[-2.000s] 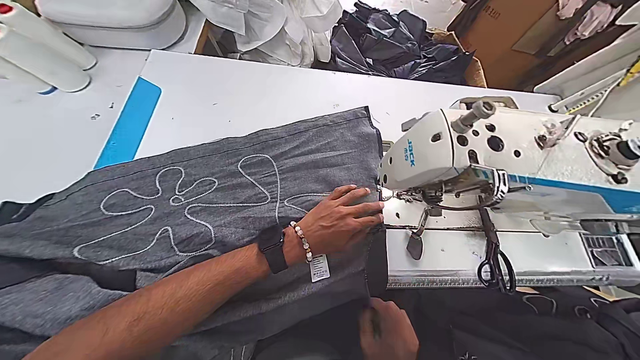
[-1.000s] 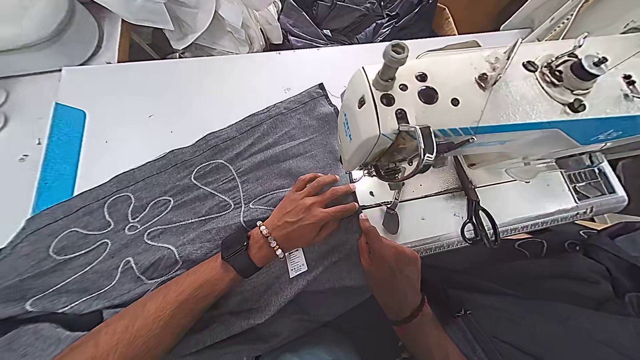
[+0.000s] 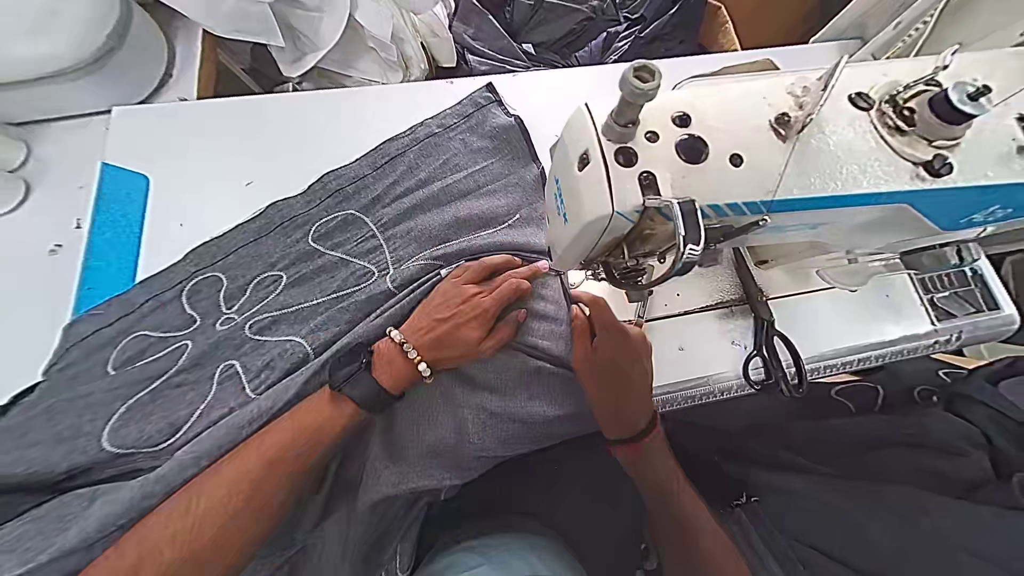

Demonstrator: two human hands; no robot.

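Note:
A grey denim piece (image 3: 448, 184) with white stitched flower outlines spreads over the left of the white sewing table, its right edge at the head of a Jack sewing machine (image 3: 592, 184). My left hand (image 3: 472, 316), with a beaded bracelet and a black watch, lies on the cloth, fingertips near the presser foot. My right hand (image 3: 612, 352) pinches the cloth's edge just in front of the foot, fingers curled in. The needle is hidden behind the machine head's guard.
Black-handled scissors (image 3: 772, 360) lie on the machine bed, right of my right hand. A ruler strip (image 3: 848, 360) runs along the bed's front edge. Dark cloth (image 3: 800, 448) is heaped at lower right. White pieces (image 3: 320, 32) and a black plastic bag (image 3: 560, 32) are behind the table.
My right hand has come up from the cloth's lower edge to the machine bed beside the presser foot. A fold now lies across the cloth under my left hand.

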